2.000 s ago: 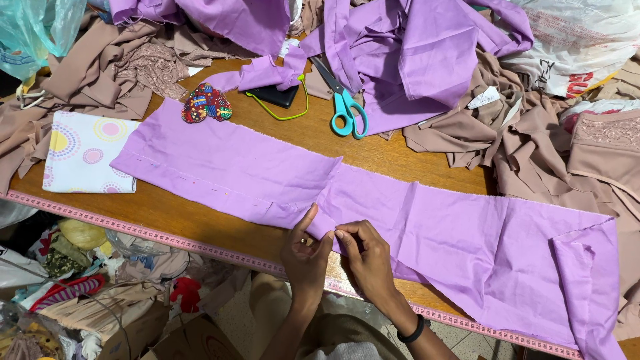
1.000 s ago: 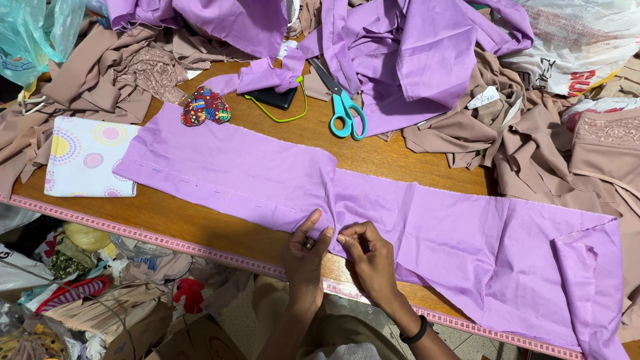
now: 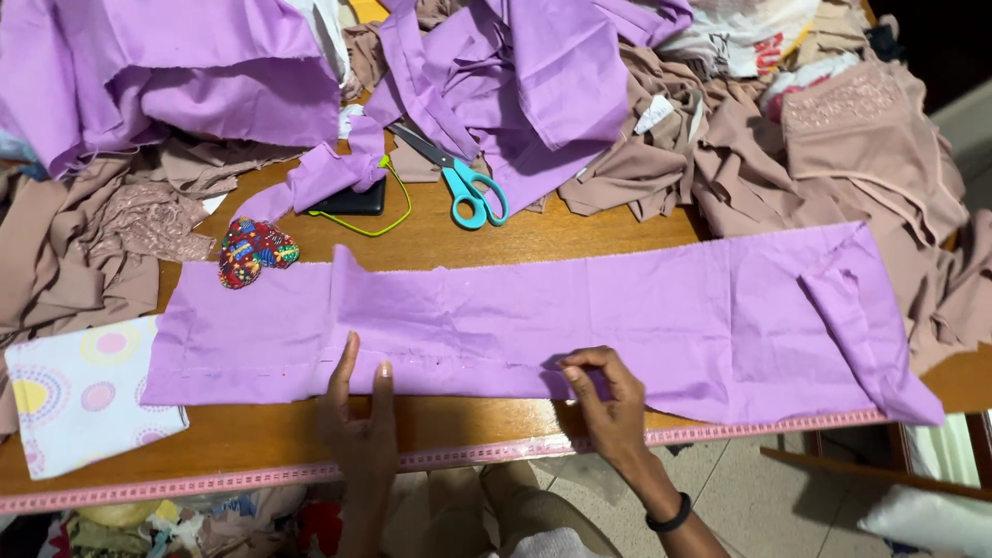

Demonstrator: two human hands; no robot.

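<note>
A long strip of lilac fabric (image 3: 496,310) lies across the wooden table (image 3: 418,244), its lower edge folded up with several pins along it. My left hand (image 3: 360,403) rests its spread fingertips on the fold, left of the strip's middle. My right hand (image 3: 608,395) pinches the fold's raw edge between thumb and index finger; whether a pin is in the pinch cannot be told. On the strip's upper left lies a patterned pincushion (image 3: 254,252). Scissors with turquoise handles (image 3: 474,198) lie beyond the strip, beside a black case (image 3: 353,200) with a lime-green cord.
A pink measuring tape (image 3: 480,452) runs along the table's front edge. A white patterned cloth (image 3: 97,395) lies under the strip's left end. Heaped behind are lilac fabric (image 3: 542,70), brown garments (image 3: 860,155) and a plastic bag (image 3: 744,39). Scraps (image 3: 232,515) lie below the table.
My hands, close together before, are now apart along the fold, the left one with fingers spread. The strip now lies straighter and flatter, its middle bunch opened out. The view has shifted.
</note>
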